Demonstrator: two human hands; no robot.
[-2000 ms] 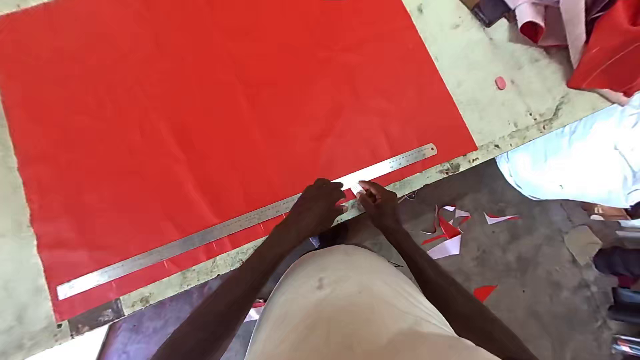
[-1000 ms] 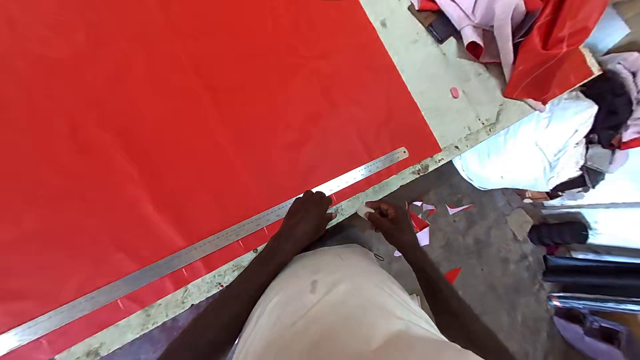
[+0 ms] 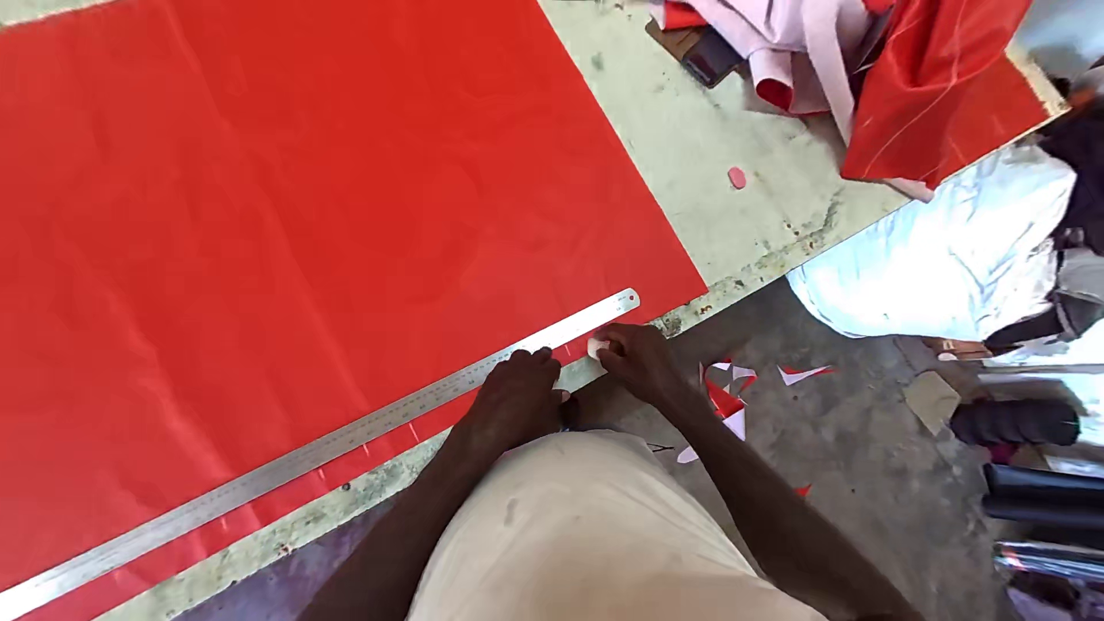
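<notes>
A large red sheet of material [image 3: 371, 190] lies on a worn, pale table [image 3: 681, 129]. Along its near edge runs a long metal ruler [image 3: 379, 421], and several short white marks show between ruler and edge. My left hand [image 3: 517, 392] presses on the ruler right of its middle, fingertips on the metal. Just right of it, my right hand [image 3: 634, 358] pinches a small whitish piece, perhaps tailor's chalk [image 3: 595, 347], at the near edge of the sheet, below the ruler's right part.
Red and pale pink material [image 3: 936, 95] is heaped at the table's far right, beside a dark wallet-like object [image 3: 709, 57]. A small pink piece [image 3: 737, 178] lies nearer. Scraps [image 3: 726, 401] litter the floor; white cloth [image 3: 940, 250] and dark rolls [image 3: 1016, 423] are at right.
My right hand has moved from just off the table's edge to the sheet's edge near the ruler. My left hand stays on the ruler. The view has shifted.
</notes>
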